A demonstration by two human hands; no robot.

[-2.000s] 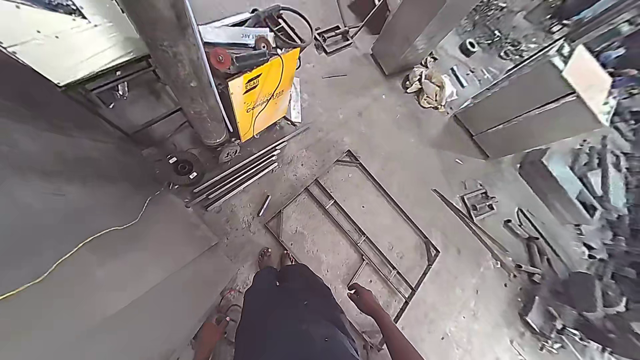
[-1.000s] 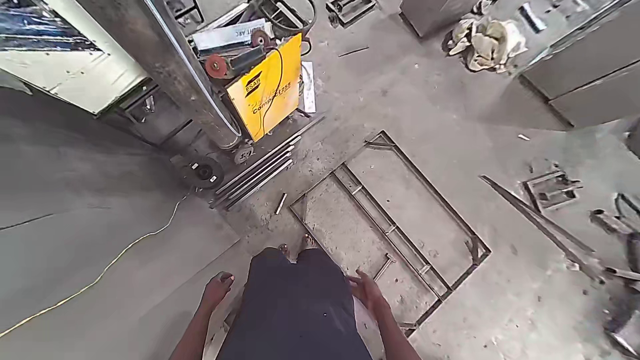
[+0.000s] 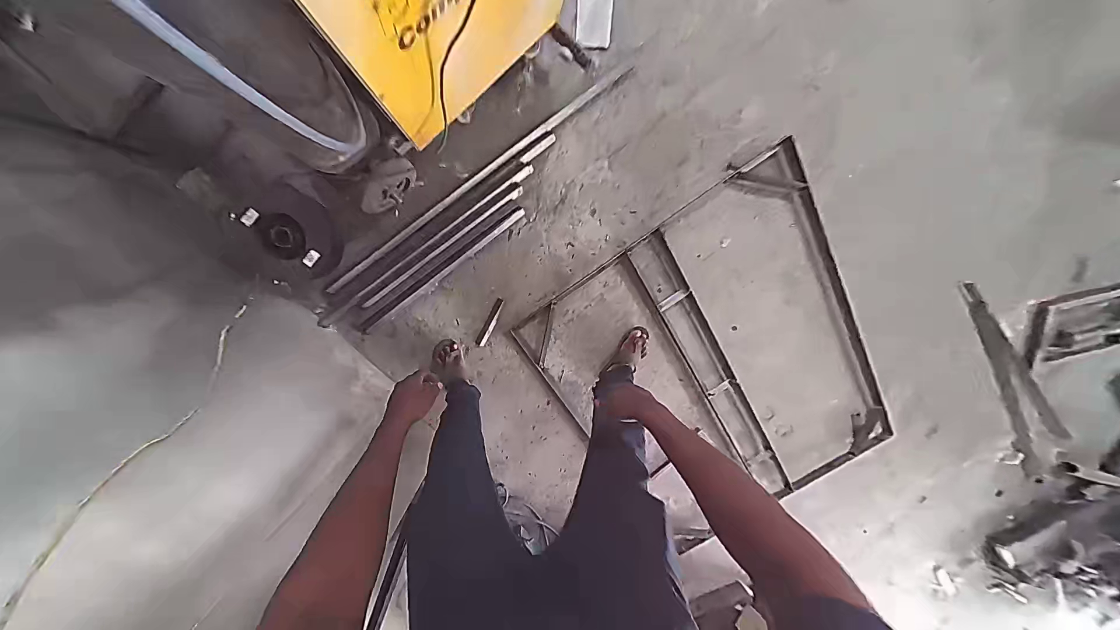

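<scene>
My left hand (image 3: 415, 396) hangs beside my left shin, its fingers near the trouser leg; whether it holds anything is not clear. My right hand (image 3: 624, 402) rests on the lower right trouser leg, fingers partly hidden. A welded metal frame (image 3: 837, 297) with corner braces and a pair of inner bars lies flat on the floor. My right foot stands inside its outline, my left foot outside. A short metal piece (image 3: 490, 322) lies between the frame's corner and my left foot.
Several long metal bars (image 3: 446, 254) lie side by side ahead. Behind them stands a yellow welding machine (image 3: 437, 61). A black spool (image 3: 284, 234) is at left, a yellowish cable (image 3: 162, 437) runs down the left, and metal scrap (image 3: 1050, 542) lies at right.
My legs have moved apart, and my right foot is now inside the metal frame's outline. Both hands have reached down towards my lower legs. The view has come closer to the floor.
</scene>
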